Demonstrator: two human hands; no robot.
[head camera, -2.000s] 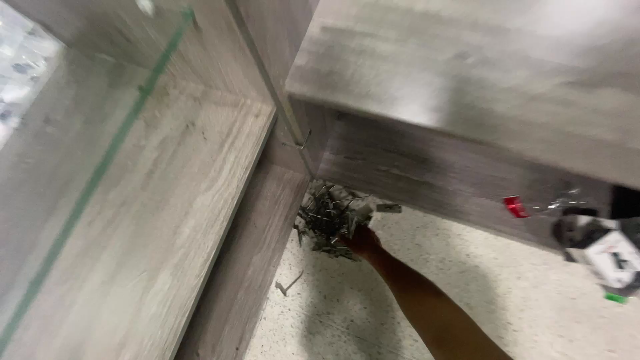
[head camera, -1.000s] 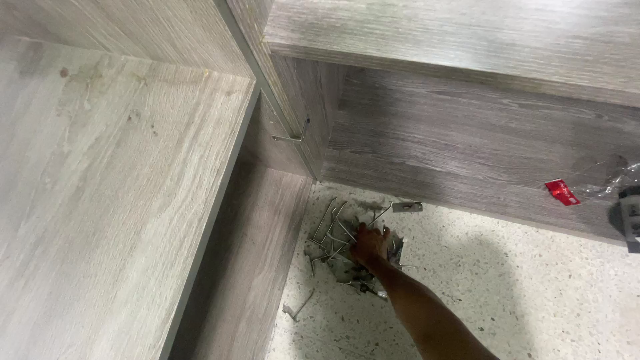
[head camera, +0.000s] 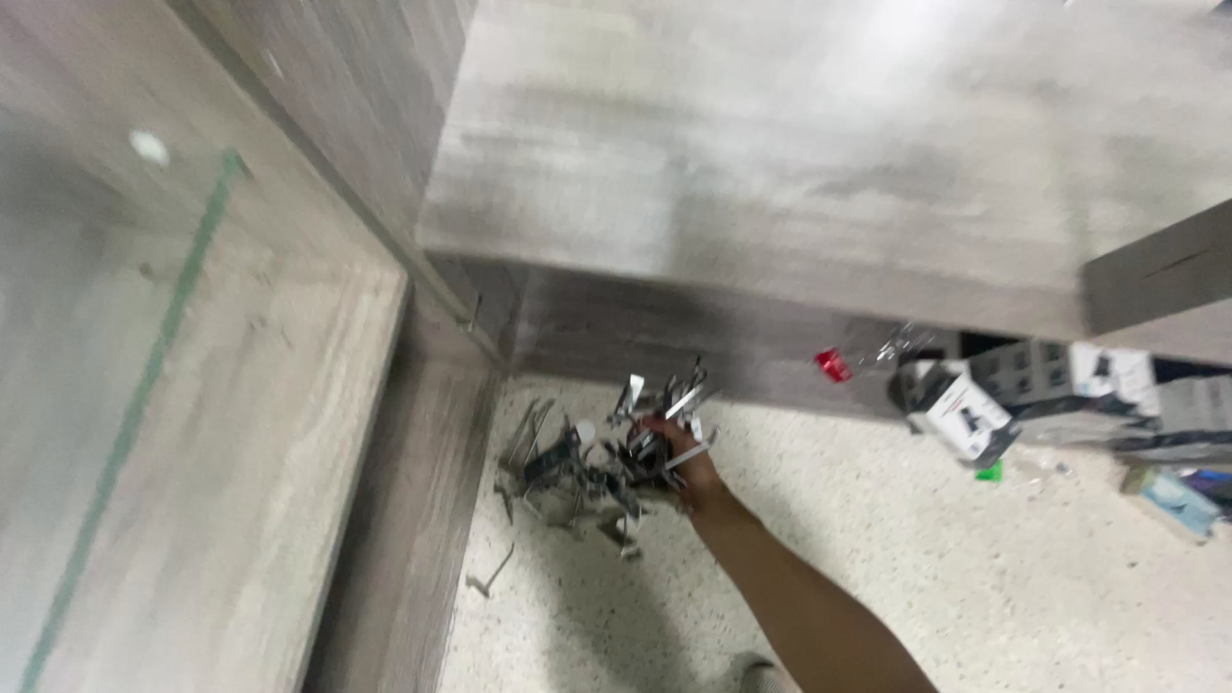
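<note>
My right hand (head camera: 679, 457) reaches in from the lower right, its fingers closed around a bunch of thin metal hooks and brackets (head camera: 664, 433) that poke out on several sides. Beside it, to the left, a tangled pile of similar metal and dark pieces (head camera: 568, 476) lies on the speckled floor in the corner between the units. One bent metal piece (head camera: 493, 573) lies apart, below the pile. Blur hides the exact shape of the pieces. My left hand is out of view.
A wood-grain shelf (head camera: 751, 173) overhangs the floor. On the left stands a wood-grain unit (head camera: 279, 385) with a green-edged glass pane (head camera: 144, 404). Boxes (head camera: 962, 419), a red tag (head camera: 833, 365) and a green piece (head camera: 989, 472) lie at the right.
One second ago my right hand was down in the pile. Now it is at the pile's right side, holding a bunch of metal pieces. The view has shifted, showing more boxes.
</note>
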